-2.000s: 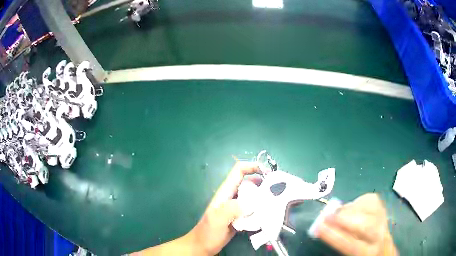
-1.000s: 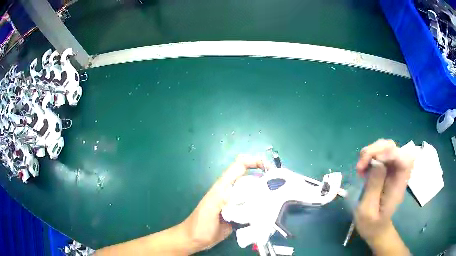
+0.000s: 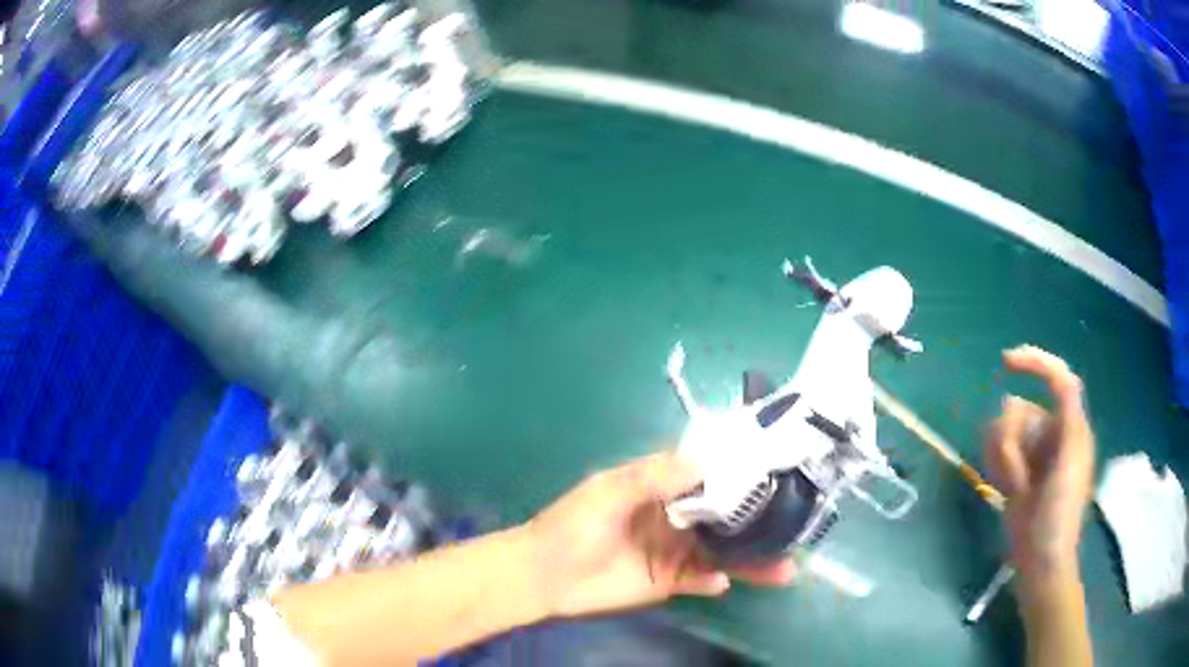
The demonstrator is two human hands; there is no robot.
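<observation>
My left hand [image 3: 639, 534] holds a white toy motorcycle body [image 3: 835, 391] by its lower end, where a dark round wheel-like part shows. The body points up and right, with thin dark arms near its rounded white top. My right hand [image 3: 1046, 456] is raised to the right of the body, not touching it, with fingers partly curled and blurred. Whether it holds anything cannot be told. A thin tan rod with a yellow tip [image 3: 932, 437] lies between the body and my right hand. A short pale strip [image 3: 991, 593] shows beside my right wrist.
Rows of white bodies [image 3: 326, 124] stand on the green bench [image 3: 561, 261] at upper left, blurred. A blue crate [image 3: 209, 521] of similar white parts is at lower left. A white scrap [image 3: 1150, 528] lies far right. A pale rail [image 3: 782, 130] crosses behind; blue crate wall [image 3: 1154, 117] at upper right.
The view has swung left, showing the lower-left crate. The body in my left hand has been turned, showing its wheel-like part and thin arms. My right hand's fingers have moved from their earlier bunched pose.
</observation>
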